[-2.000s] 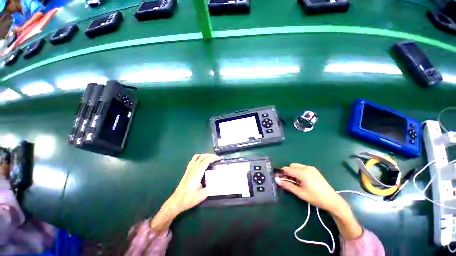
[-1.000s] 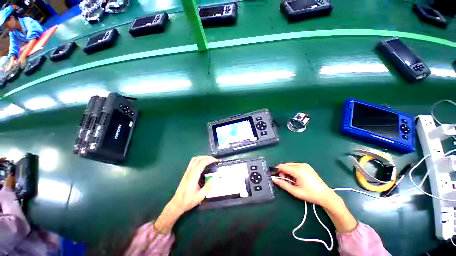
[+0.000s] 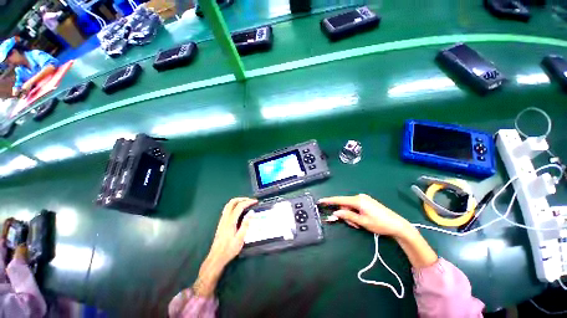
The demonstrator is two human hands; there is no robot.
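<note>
A grey handheld display unit (image 3: 273, 225) with a lit white screen lies flat in front of me. My left hand (image 3: 231, 233) grips its left end, thumb on the screen's edge. My right hand (image 3: 360, 214) is at its right side, fingers around the white cable's (image 3: 377, 254) plug near the unit's edge; whether the plug is seated cannot be told. A second grey unit (image 3: 289, 168) with a blue-white lit screen lies just beyond, untouched.
Several dark units (image 3: 133, 174) stand on edge at left. A silver piece (image 3: 351, 151), a blue unit (image 3: 449, 148), a yellow ring (image 3: 449, 203) and a white power strip (image 3: 528, 205) are at right. More units line the far side. A person's hand (image 3: 22, 253) shows at lower left.
The view has shifted, so the bench items sit further left. The far unit's screen went from white to blue-white. My right fingers have spread a little at the plug; my left hand keeps its hold.
</note>
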